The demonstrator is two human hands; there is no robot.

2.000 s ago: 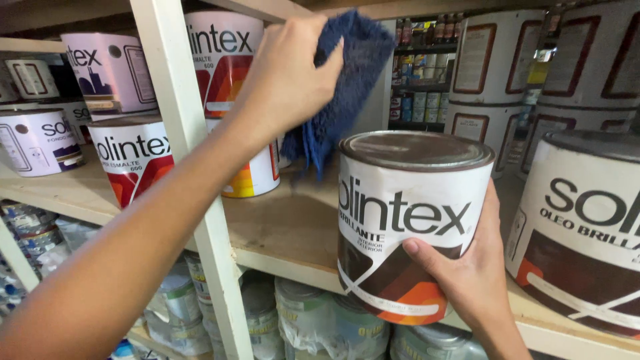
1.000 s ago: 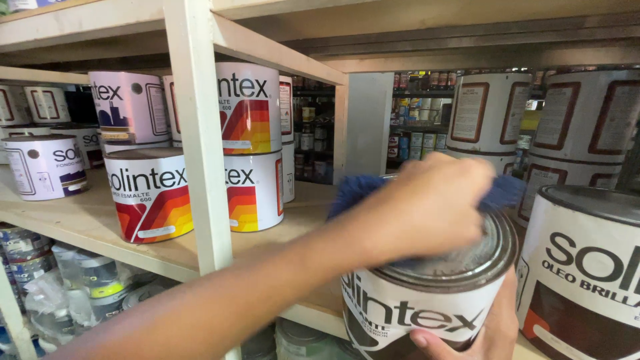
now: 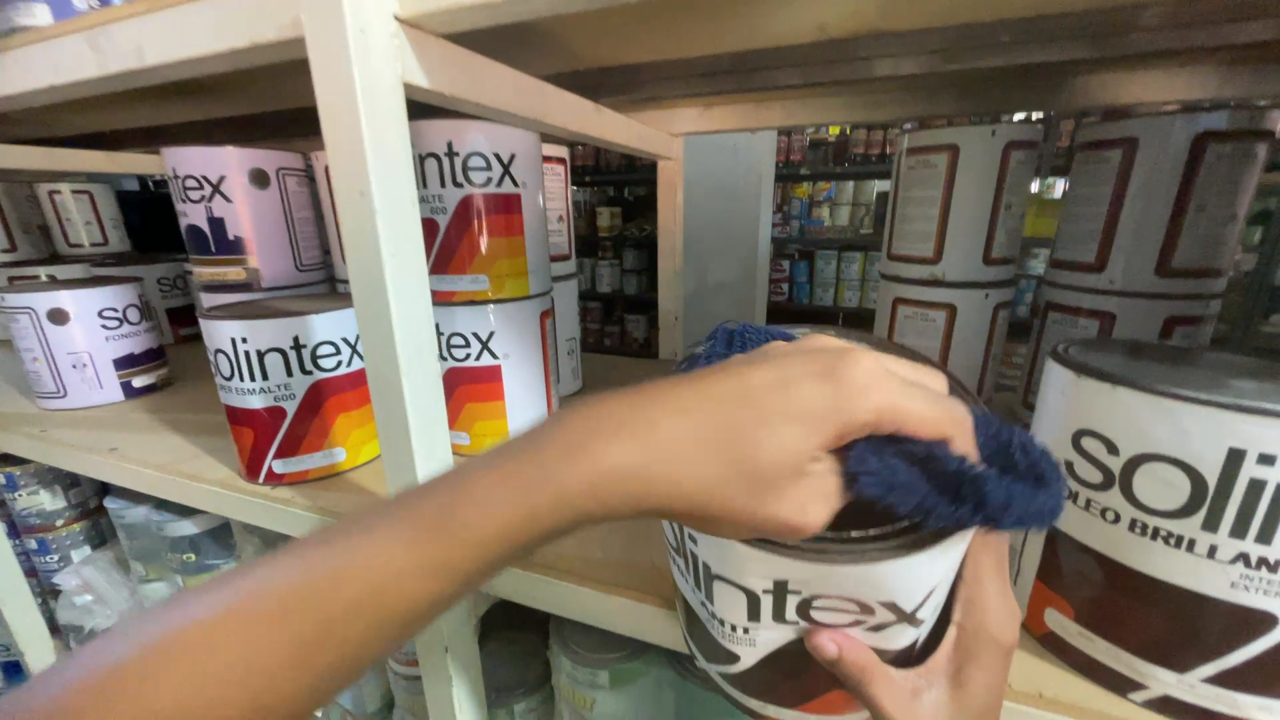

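Observation:
A large Solintex paint can (image 3: 740,600), white with a brown and orange design, is tilted slightly in front of me. My right hand (image 3: 945,635) grips its lower right side, thumb on the front label, the other fingers mostly hidden behind it. My left hand (image 3: 800,430) reaches over from the left and presses a bunched dark blue cloth (image 3: 940,475) on the can's lid. Cloth and hand hide most of that lid. Just to the right stands a similar can (image 3: 1160,500) with a dusty dark lid.
A cream shelf post (image 3: 375,260) stands left of the held can. Around it on the shelf are white cans with red and yellow stripes (image 3: 295,390). Stacked cans (image 3: 960,220) rise behind. More cans (image 3: 600,670) sit on the shelf below, and a shelf board (image 3: 900,60) runs overhead.
My left hand has come down from beside the can, bringing the cloth onto its lid, and has shifted over the lid since. The right hand keeps its hold on the can.

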